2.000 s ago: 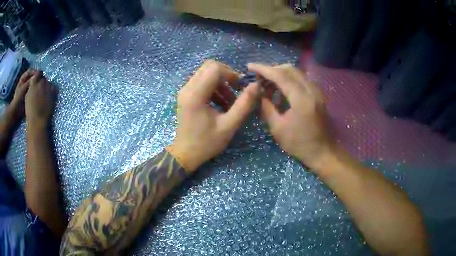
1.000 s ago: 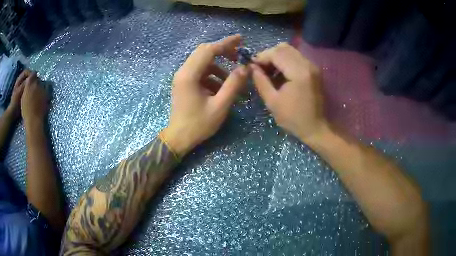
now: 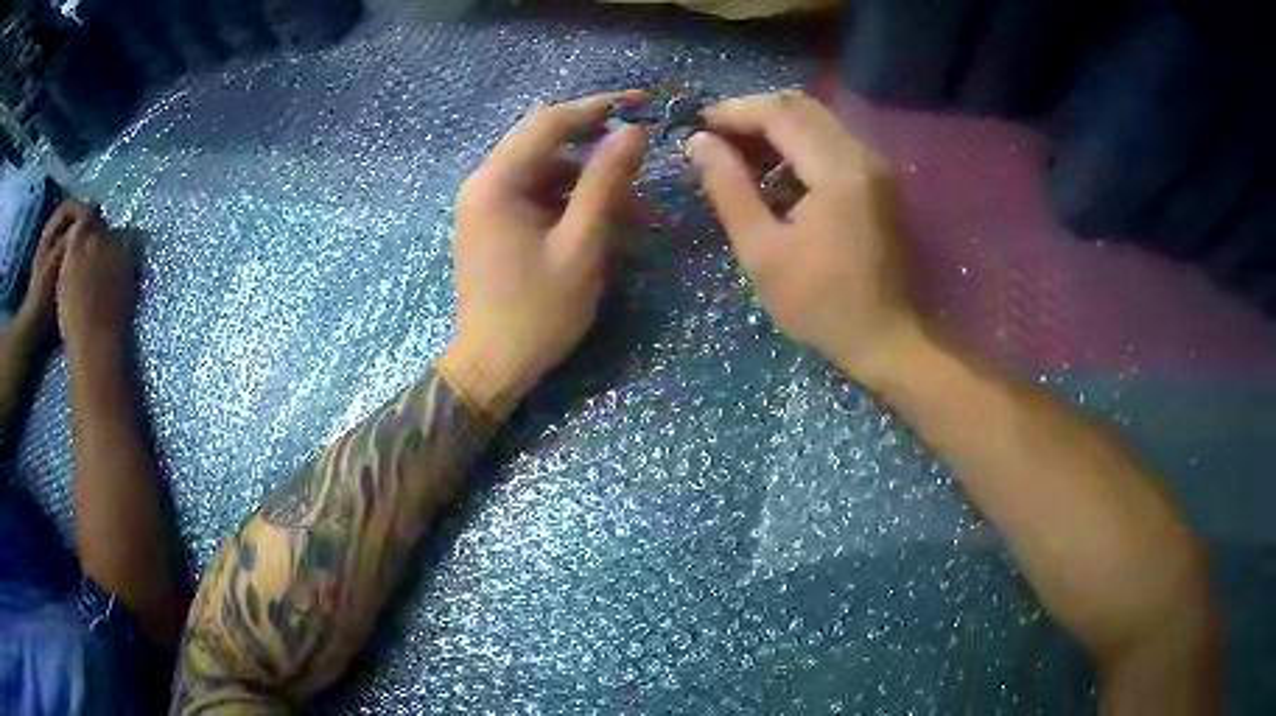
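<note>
A small dark fitting [image 3: 669, 112] is held between the fingertips of both my hands, above the bubble wrap near the top middle of the view. Its outline is blurred. My left hand [image 3: 539, 238] pinches its left side with thumb and index finger. My right hand [image 3: 826, 231] has thumb and index fingertips at its right side. Whether it is one piece or two cannot be told.
Shiny bubble wrap [image 3: 322, 294] covers the table, with a pink part [image 3: 966, 210] at right. Dark upright shells [image 3: 980, 56] stand at the far right, others [image 3: 182, 63] far left. A cardboard edge shows at the top. A neighbour's hands [image 3: 91, 273] hold a pale unit at left.
Both hands have moved up and away from me with the dark fitting. The left hand has also shifted a little left, and the hands are slightly farther apart. Less cardboard shows at the top.
</note>
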